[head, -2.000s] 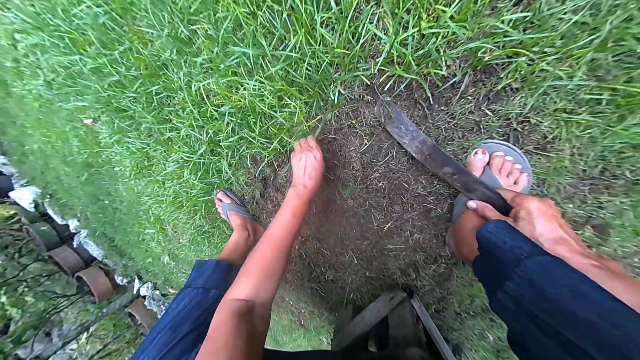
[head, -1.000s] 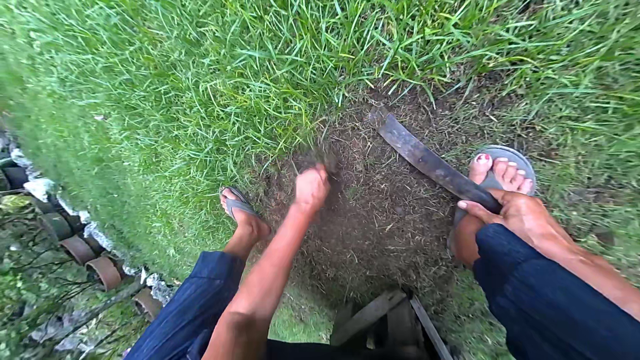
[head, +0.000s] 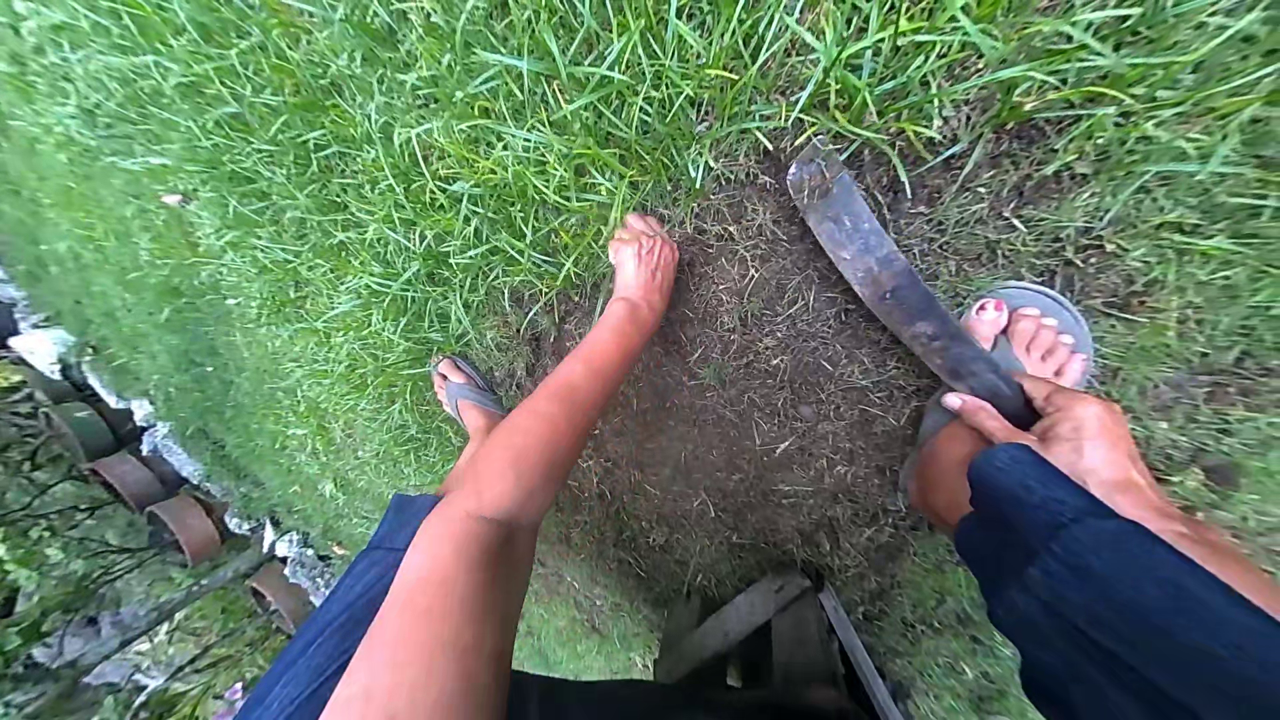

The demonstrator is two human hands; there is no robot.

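Observation:
My right hand [head: 1085, 435] is closed around the near end of a machete [head: 895, 290]. Its dark, worn blade slants up and left over bare soil [head: 760, 400], the tip close to the tall grass. At the border of the long green grass [head: 480, 180] and the soil, my left hand [head: 643, 260] has its fingers curled down among the blades. The fingertips are hidden, so whether they grip any grass does not show.
My sandalled feet stand either side of the soil, the left foot [head: 468, 393] by the grass, the right foot [head: 1030, 340] beside the machete. A wooden seat frame [head: 740, 625] is below me. Rusty round containers [head: 185, 528] and pale stones [head: 45, 350] line the left edge.
My left hand, blurred over the soil one second ago, has moved up to the edge of the grass. My right hand keeps the machete in nearly the same place.

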